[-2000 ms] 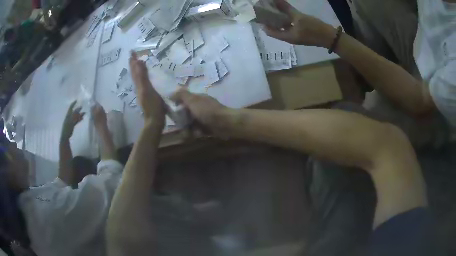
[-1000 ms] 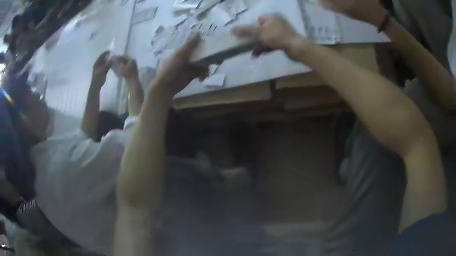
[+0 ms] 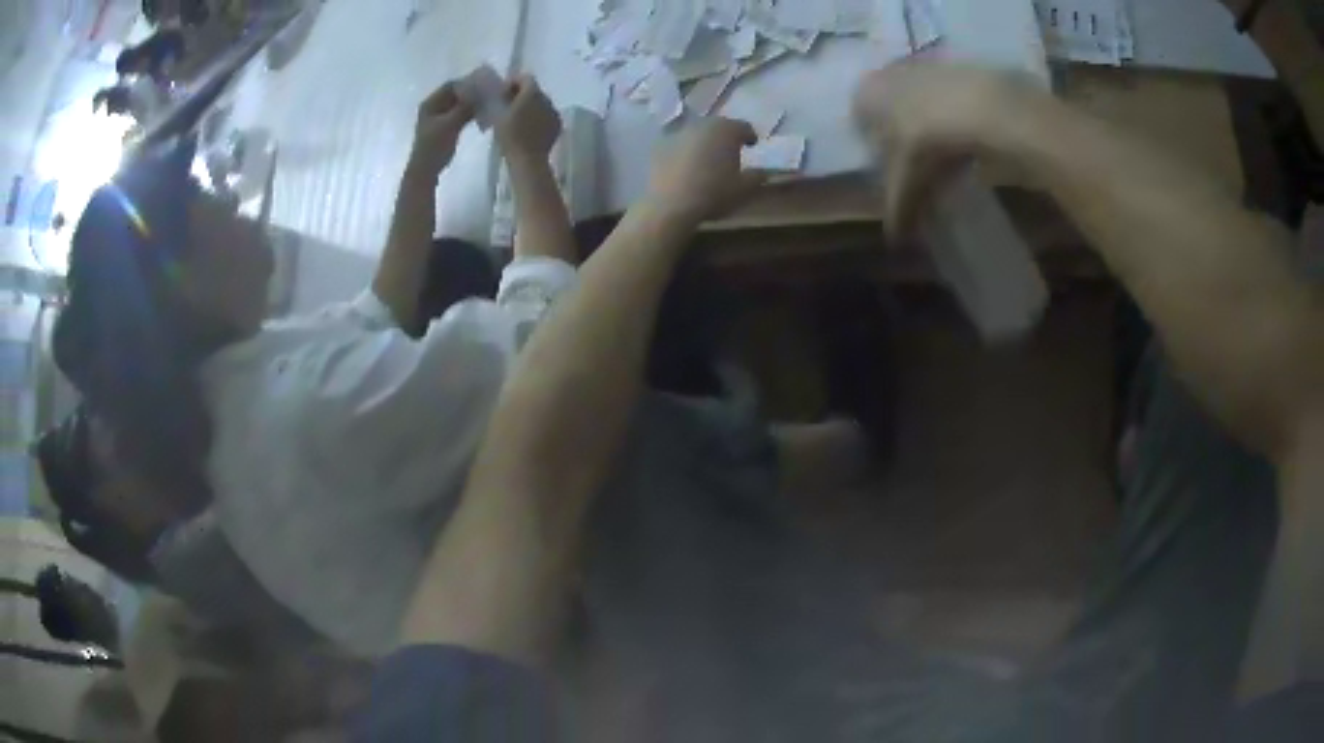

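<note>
A white, slim retail box (image 3: 987,259) hangs tilted below my right hand (image 3: 937,138), over the table's front edge. My right hand is blurred but is closed around the box's upper end. My left hand (image 3: 704,171) is at the table edge with its fingers curled, beside a small white piece (image 3: 780,151). Whether my left hand holds anything cannot be told. Many small pale paper pieces (image 3: 668,44) lie scattered on the white table sheet (image 3: 828,109) beyond my hands.
A seated person in a white shirt (image 3: 349,450) at the left holds a small white item (image 3: 482,96) in both hands. A printed label sheet (image 3: 1089,29) lies at the upper right. A large brown carton (image 3: 1002,465) stands below the table edge.
My hands have moved apart. The box, earlier held between both hands over the table, now hangs from my right hand. The view has turned left.
</note>
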